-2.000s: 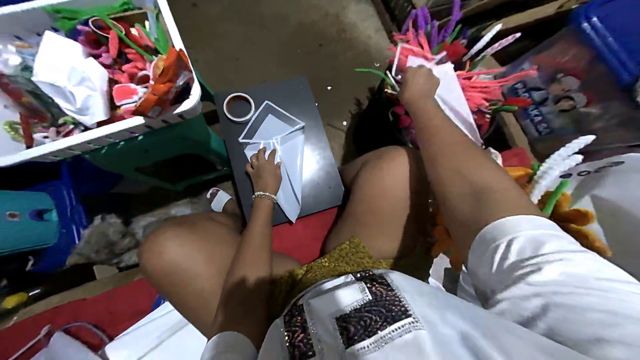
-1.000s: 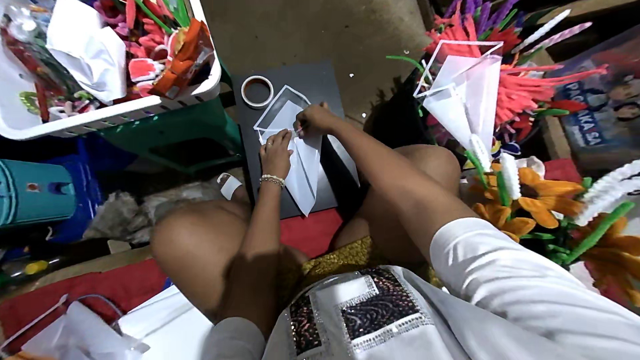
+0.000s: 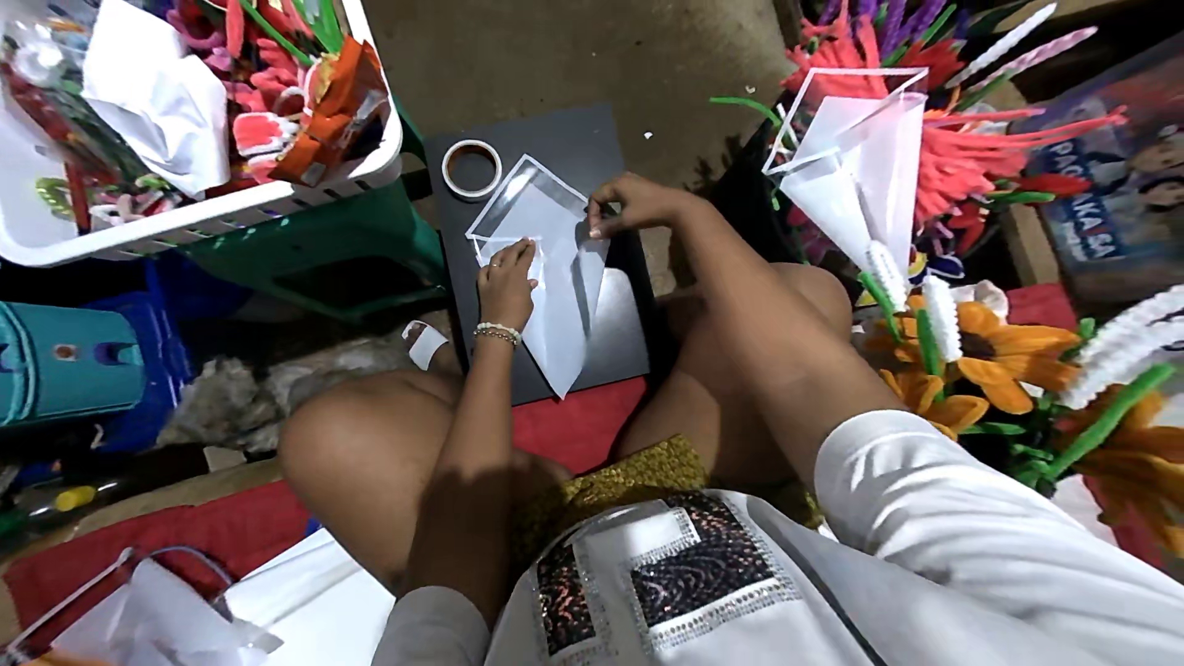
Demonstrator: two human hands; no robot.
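Note:
On a dark flat board [image 3: 620, 356] lies a white, partly clear wrapping sheet [image 3: 560, 338] folded to a point toward me. My left hand [image 3: 507, 287] rests on its left fold, fingers spread and pressing down. My right hand [image 3: 629, 205] pinches the sheet's upper right edge between thumb and fingers. A roll of tape [image 3: 472, 169] lies at the board's upper left corner, touching neither hand. Another folded white wrapper with a clear, white-edged top [image 3: 856, 176] sits at the right, on a bunch of pink fuzzy stems [image 3: 985, 166].
A white plastic basket [image 3: 277, 205] with craft pieces and an orange packet stands on a green stool [image 3: 342, 250] at upper left. Orange fuzzy-stem flowers [image 3: 1008, 351] stand at right. A teal container [image 3: 69, 361] is at far left, white sheets [image 3: 314, 601] at lower left.
My right hand has gone from the wrapper at the right to the sheet on the board, then to its right edge. That wrapper was let go on the pink stems. My left hand stays on the sheet.

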